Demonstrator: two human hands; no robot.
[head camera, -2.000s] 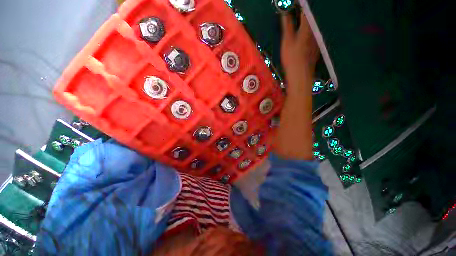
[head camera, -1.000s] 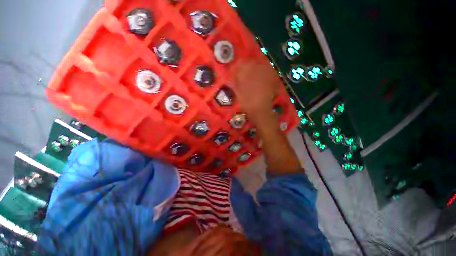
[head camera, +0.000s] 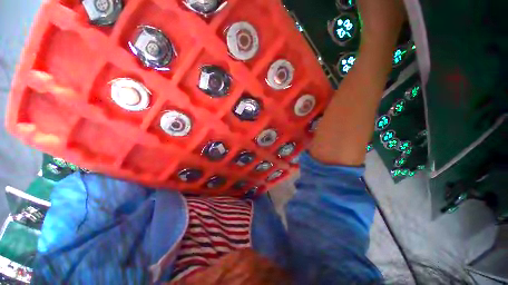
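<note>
A red compartment tray (head camera: 103, 139) is held tilted against my body. Many pockets hold round metal-rimmed watch bodies, some with pale round centres (head camera: 242, 40), others darker (head camera: 214, 80). Several pockets at its left and lower left are empty. My right hand (head camera: 383, 16) is at the top edge over the green rack shelf, partly cut off and blurred; its fingers and anything in them cannot be made out. Watches with glowing cyan digits (head camera: 343, 28) lie on the shelf beside my forearm. My left hand does not show; its blue sleeve runs under the tray.
Green shelf tiers with pale edges (head camera: 426, 50) stand at the right, with more lit watches (head camera: 388, 137) lower down. Other green tiers with watches (head camera: 25, 213) are at the lower left. A dark cable (head camera: 396, 239) runs over the pale surface at the lower right.
My right hand was over the tray a second ago and is now up at the shelf on the right. The tray appears larger and further left, and the view has shifted.
</note>
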